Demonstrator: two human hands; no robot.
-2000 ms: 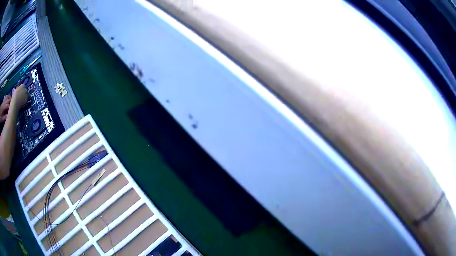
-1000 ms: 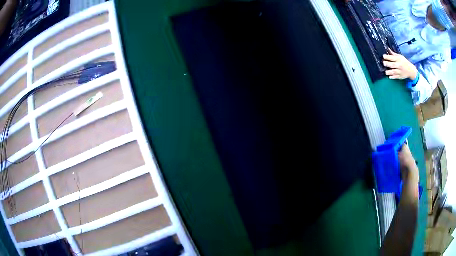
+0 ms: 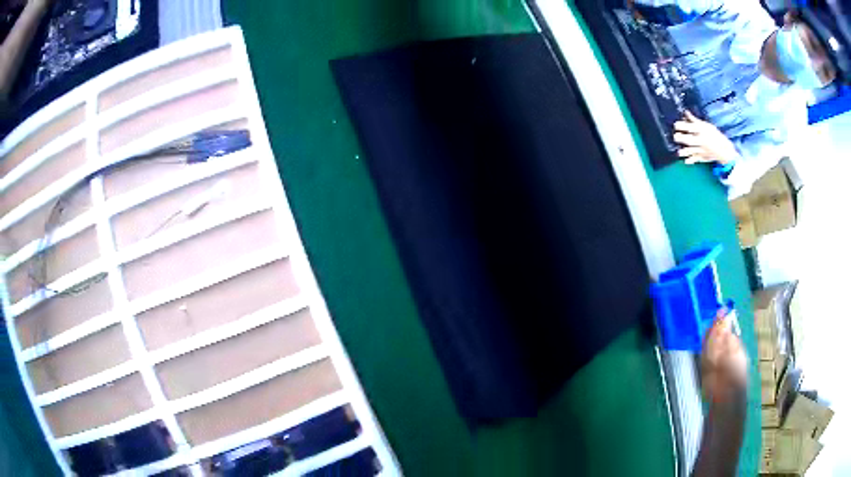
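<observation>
A blue plastic bin (image 3: 686, 303) stands at the right, on the ribbed strip by the corner of the black mat. A bare forearm enters from the bottom right, and I take it as my right hand (image 3: 723, 354). Its fingertips are at the bin's right edge, by a small pale piece. The hand is blurred, so whether it grips anything cannot be told. The black mat (image 3: 504, 224) lies flat on the green bench (image 3: 327, 214). My left hand is not in view.
A white slotted tray (image 3: 126, 279) at left holds dark parts and thin cables. Top left, an arm is beside an open laptop base (image 3: 84, 42). Top right, a masked person in pale blue (image 3: 737, 84) works at another laptop base (image 3: 653, 79). Cartons (image 3: 770, 200) stand at the right.
The view has swung from the tray and a pale edge to the mat and bin. Since one second ago, my right hand has moved down along the bin's right side. The bin has stayed by the mat.
</observation>
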